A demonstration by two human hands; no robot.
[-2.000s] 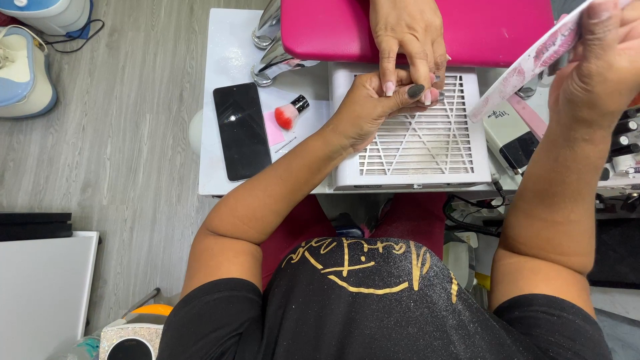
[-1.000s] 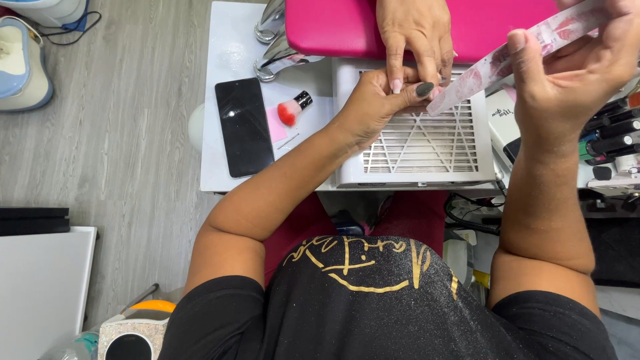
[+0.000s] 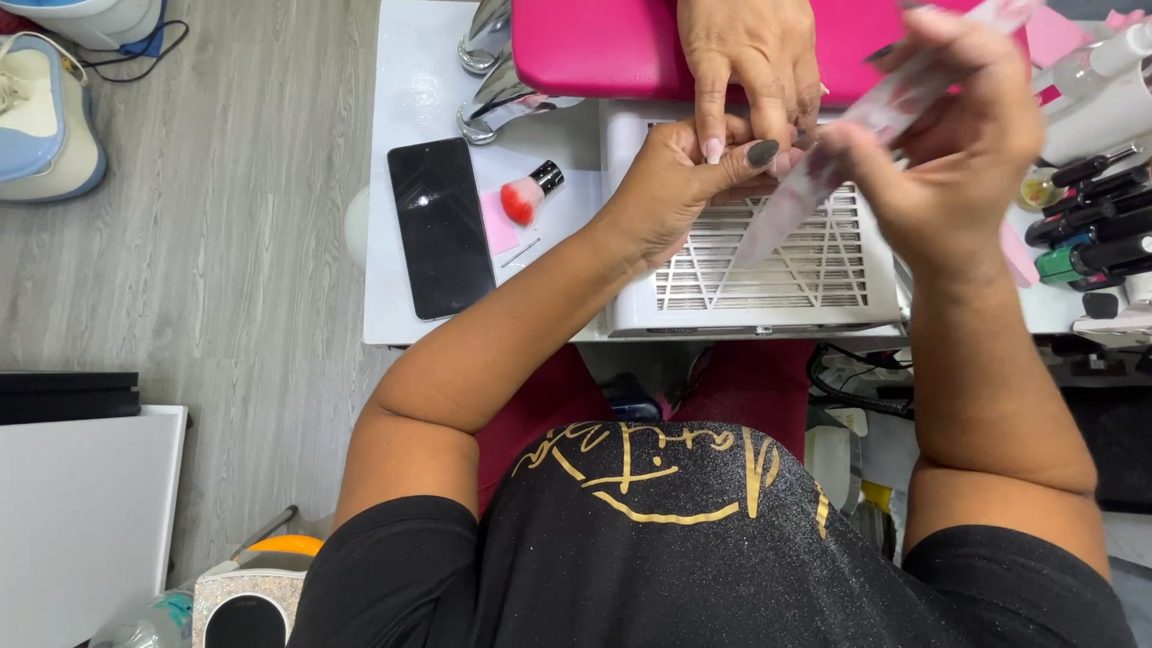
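Observation:
My left hand (image 3: pixel 688 184) holds a finger of another person's hand (image 3: pixel 751 58) over a white nail dust collector (image 3: pixel 760 261) with a slatted grille. That person's hand comes from the top, across a pink padded armrest (image 3: pixel 594 45). In my right hand (image 3: pixel 954 153) is a long nail file (image 3: pixel 810 180) with a pink pattern, blurred. It slants down to the left, close by the held finger; whether it touches the nail cannot be told. Its lower end lies over the grille.
Left of the dust collector are a black phone (image 3: pixel 441 229), a red-and-white brush (image 3: pixel 531 192), a pink paper (image 3: pixel 498 223) and a thin metal tool (image 3: pixel 520 252). Chrome armrest legs (image 3: pixel 508 94) stand behind them. Several nail polish bottles (image 3: pixel 1093 216) are on the right.
The file in my right hand was away from the held finger at the right two seconds ago, then came left to it. My left hand has kept its hold on the finger.

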